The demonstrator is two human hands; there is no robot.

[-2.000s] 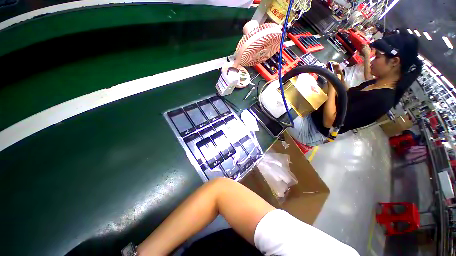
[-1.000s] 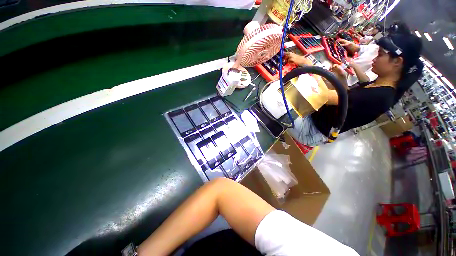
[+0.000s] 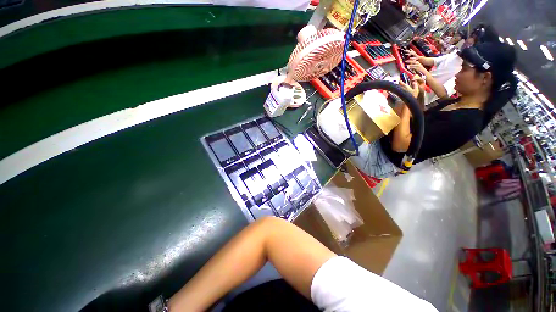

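Note:
A gridded parts tray (image 3: 230,164) lies on the dark green bench (image 3: 134,183), with flat dark rectangular units in its pockets and glare over its middle. White paper or film lies at its right edge. My bent bare forearm (image 3: 225,259) crosses below the tray, with a watch at the wrist by the bottom edge. The hand of that arm is cut off by the picture's edge. My other hand is out of the picture.
An open carton (image 3: 375,228) with crumpled film stands right of the tray. Beyond are a white bottle (image 3: 277,100), pink fan (image 3: 317,55), blue hose (image 3: 345,79), black duct arch (image 3: 416,116), gold box (image 3: 373,119) and red trays (image 3: 332,79). A person in black sits at right.
The person in black reached to the red tray behind the fan and has drawn that hand back. Another person's arms beyond have moved. My forearm and the parts tray have not visibly moved.

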